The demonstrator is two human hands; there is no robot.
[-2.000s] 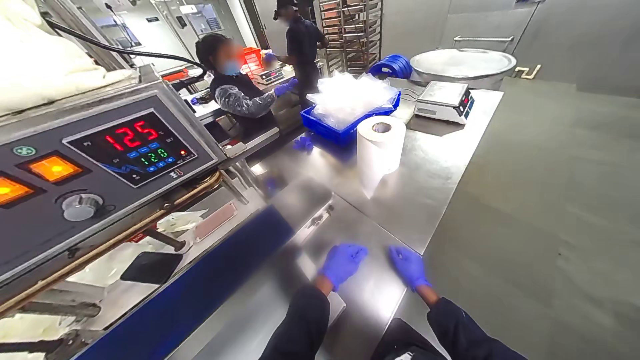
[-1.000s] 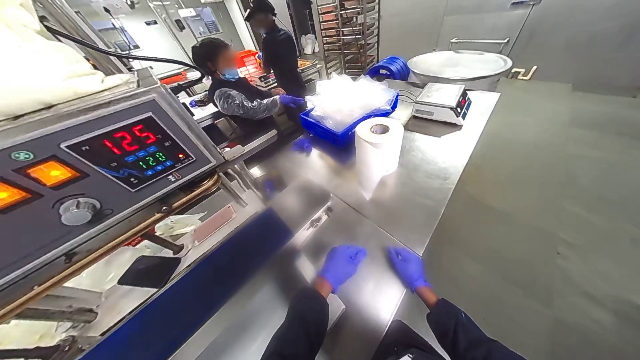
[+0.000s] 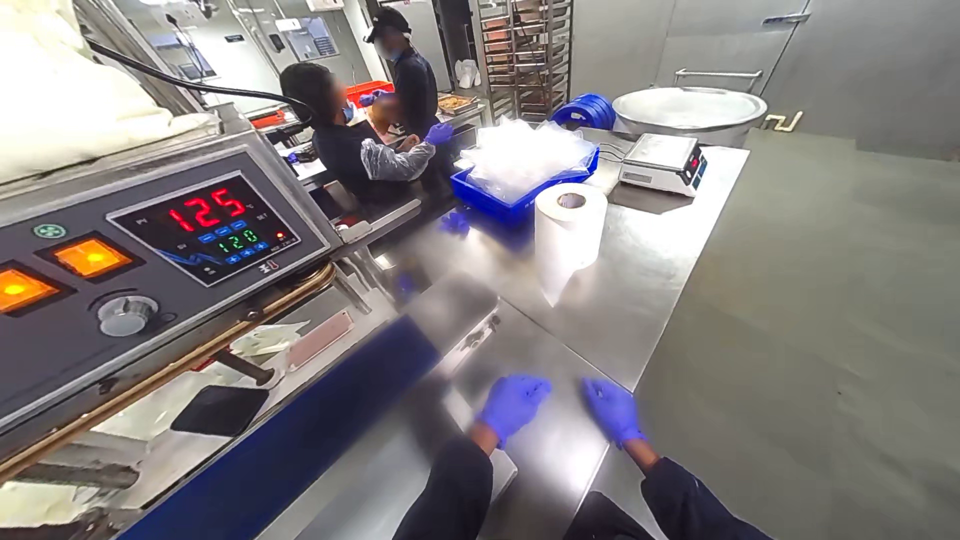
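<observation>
Both hands wear blue-purple gloves and rest at the near part of the steel table (image 3: 637, 322). My left hand (image 3: 514, 407) lies on the metal top with its fingers curled and no object visible in it. My right hand (image 3: 613, 411) is beside it, near the table's right edge, fingers bent, nothing visible in it. Whether the fingers are fully closed is hard to see. Beyond the hands stands a white paper roll (image 3: 568, 232) with its loose end down on the table. Behind the roll, a blue crate (image 3: 491, 201) holds a heap of clear plastic bags (image 3: 525, 154).
To the left is a machine control panel (image 3: 187, 232) with lit displays, above a dark blue belt (image 3: 315, 427). A digital scale (image 3: 660, 161) stands near the far right corner, before a large round metal tub (image 3: 686, 109). Two people work behind, near a tray rack (image 3: 525, 52).
One person's gloved hand, by the blue crate a second ago, has drawn back from it towards the left. My hands have stayed in place.
</observation>
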